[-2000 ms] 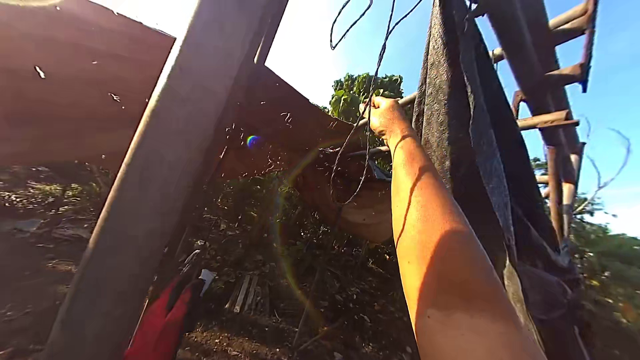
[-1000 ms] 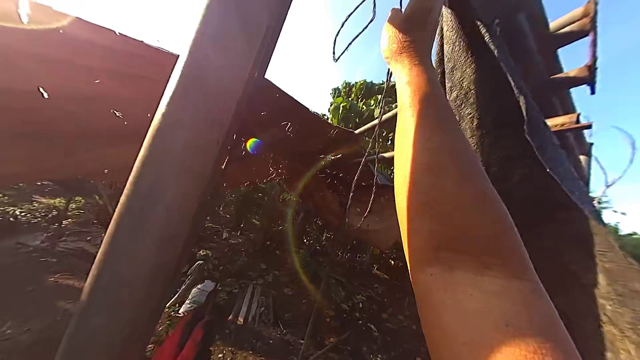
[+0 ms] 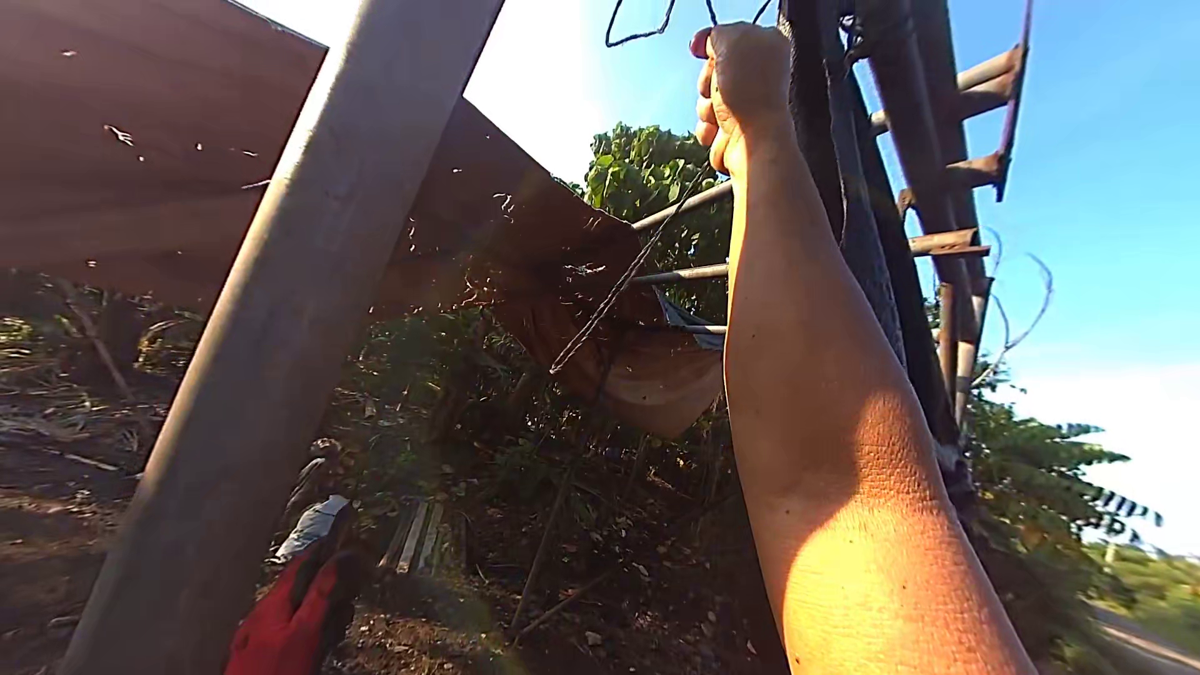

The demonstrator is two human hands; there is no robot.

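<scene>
My bare right hand is raised at top centre-right, its fingers closed around a thin, dark twisted cord. Loops of the cord show above the fist, and a length slants down to the left below it. Just right of the fist hangs dark cloth or netting beside a metal frame. My left hand, in a red glove with dark fingers, is low at the left, by the foot of a metal post. A whitish object shows at its fingertips; whether the glove holds it, I cannot tell.
A thick metal post slants across the left. Behind it stretches a brown tarpaulin with small holes. Metal bars run behind the cord, and rungs stick out at right. Wooden slats lie on the littered ground.
My right hand has risen from beside the leafy tree to the top of the view. The lower part of the cord, hanging nearly straight down earlier, now slants to the left.
</scene>
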